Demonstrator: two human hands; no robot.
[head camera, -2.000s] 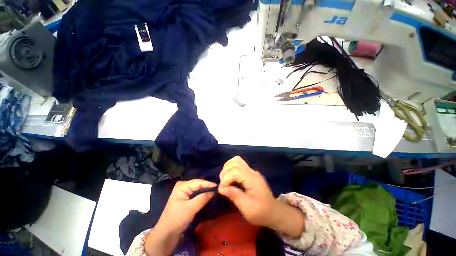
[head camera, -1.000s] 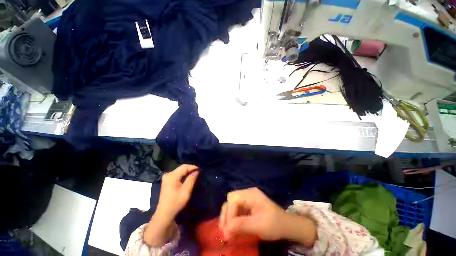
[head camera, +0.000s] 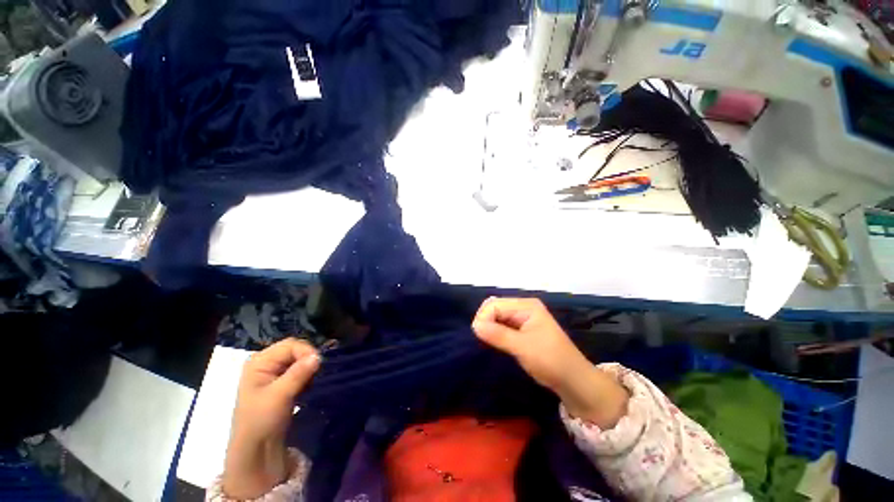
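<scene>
A navy garment (head camera: 265, 118) lies heaped on the white table, with a white tag (head camera: 304, 73) on it. Part of it hangs over the table edge towards my lap. My left hand (head camera: 279, 377) pinches one end of a navy garment edge (head camera: 397, 361). My right hand (head camera: 512, 326) pinches the other end, higher and to the right. The edge is stretched between both hands in straight folds above my lap. Whether it joins the heap is hard to tell in the dark fabric.
A sewing machine (head camera: 686, 49) stands at the upper right. Near it are black cords (head camera: 708, 175), red-and-blue snips (head camera: 608, 188), yellow-handled scissors (head camera: 821, 245) and a white scrap (head camera: 774, 275). Green cloth (head camera: 730, 422) sits in a blue basket (head camera: 806, 417) at the lower right.
My hands were together two seconds ago, then apart and lower. Now they are wide apart with navy fabric stretched between them. The view has shifted slightly.
</scene>
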